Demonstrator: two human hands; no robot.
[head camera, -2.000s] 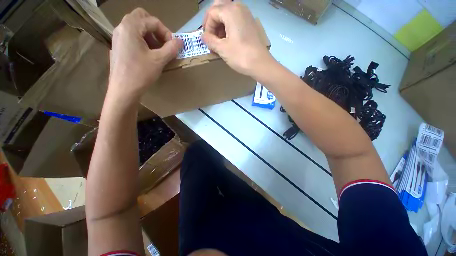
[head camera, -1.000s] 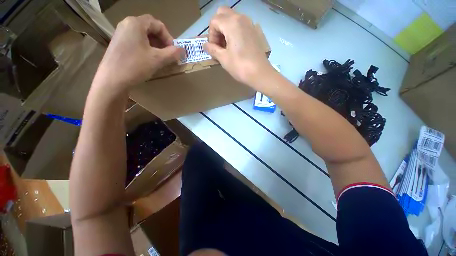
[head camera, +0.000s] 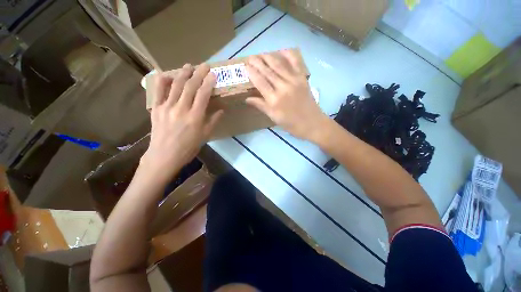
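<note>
A plain brown inner carton (head camera: 228, 114) lies at the table's near left edge, its narrow top side facing me. A white barcode label (head camera: 230, 74) lies flat on that side, between my hands. My left hand (head camera: 181, 117) holds the carton's left part, fingers over the top side and thumb on the front. My right hand (head camera: 285, 94) holds the right part the same way, its fingertips at the label's right end. Black cables (head camera: 381, 128) lie in a tangled heap to the right of the carton. My hands partly hide the carton's top.
Blue and white retail boxes (head camera: 469, 219) lie at the right with a strip of labels (head camera: 487, 174). Brown cartons stand at the table's back (head camera: 337, 20) and right (head camera: 491, 102). Open cartons (head camera: 63, 179) crowd the left, one with blue tape (head camera: 79, 141). A yellow patch (head camera: 471, 56) is at the back.
My fingers have let go of the label's ends and now lie over the carton on either side of it. The label lies flat. The carton sits lower in the view.
</note>
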